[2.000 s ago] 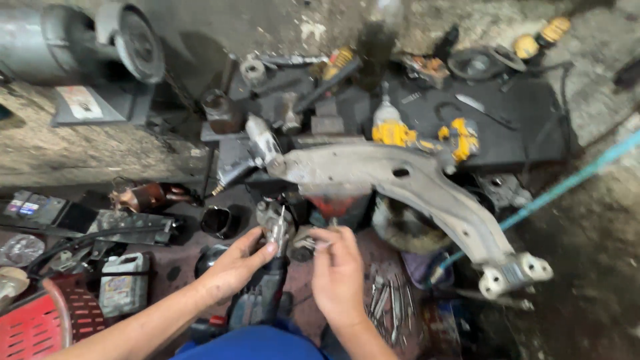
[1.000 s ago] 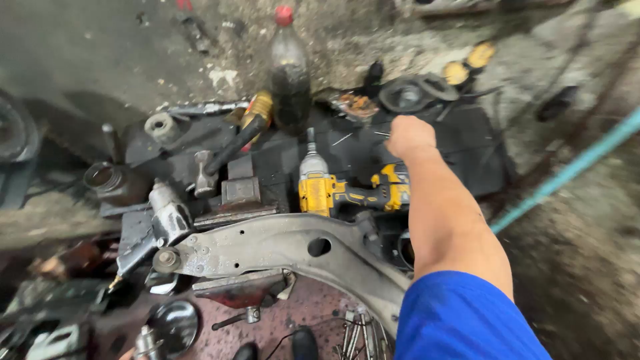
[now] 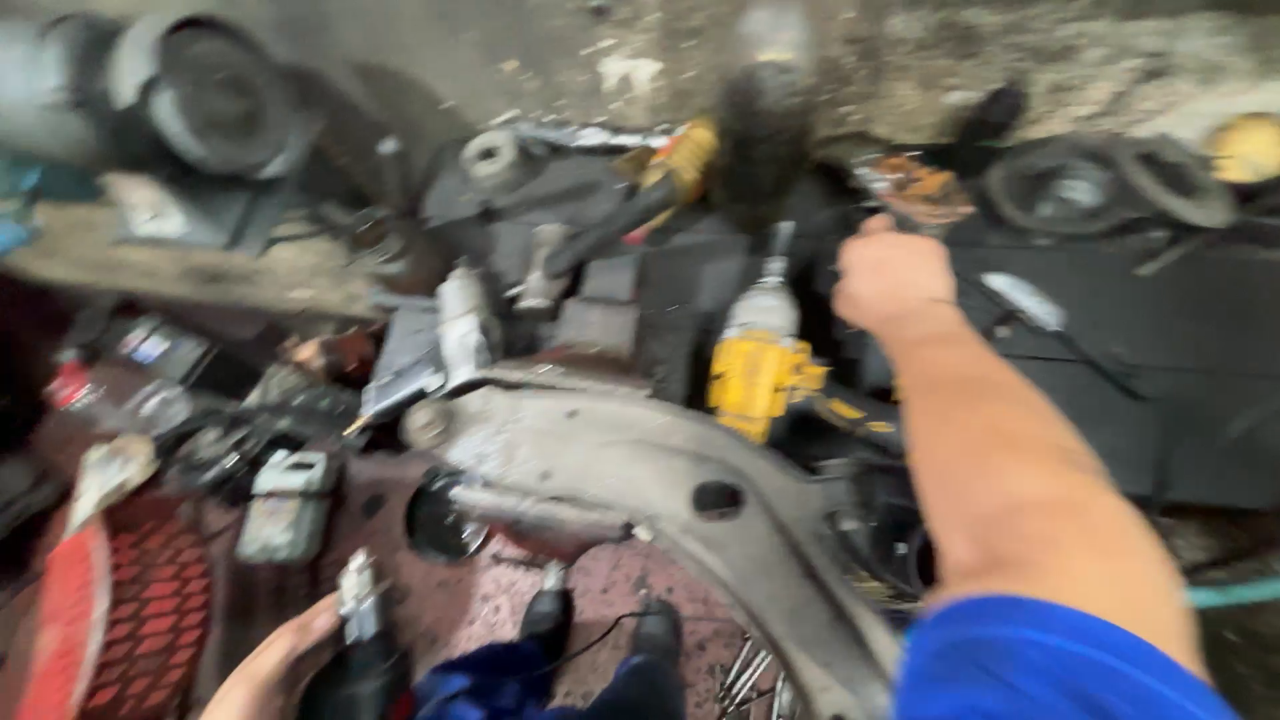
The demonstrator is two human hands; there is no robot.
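My left hand [image 3: 285,655] is at the lower left, around a dark power tool [image 3: 362,640] with a metal chuck or nose pointing up. My right hand [image 3: 893,270] reaches over the black bench, its fingers curled, near a small heap of rusty orange bits [image 3: 915,188]; blur hides whether it holds anything. Between the hands lies a grey metal suspension control arm [image 3: 600,440], over a bench vise [image 3: 597,325]. A yellow and black cordless impact wrench [image 3: 755,375] stands left of my right forearm, its nose toward the wall. The view is blurred.
A dark bottle [image 3: 765,120] stands by the wall. A yellow-handled tool [image 3: 685,165], a hammer [image 3: 543,265] and a knife-like tool [image 3: 1025,300] lie on the bench. A bench grinder [image 3: 210,95] is upper left. A red basket [image 3: 150,600] and a grey plastic container [image 3: 287,505] are lower left.
Two seconds ago both hands were together over the dark tool; the right hand has since moved to the back of the bench. The left hand, out of view one second ago, shows again. The view has shifted.
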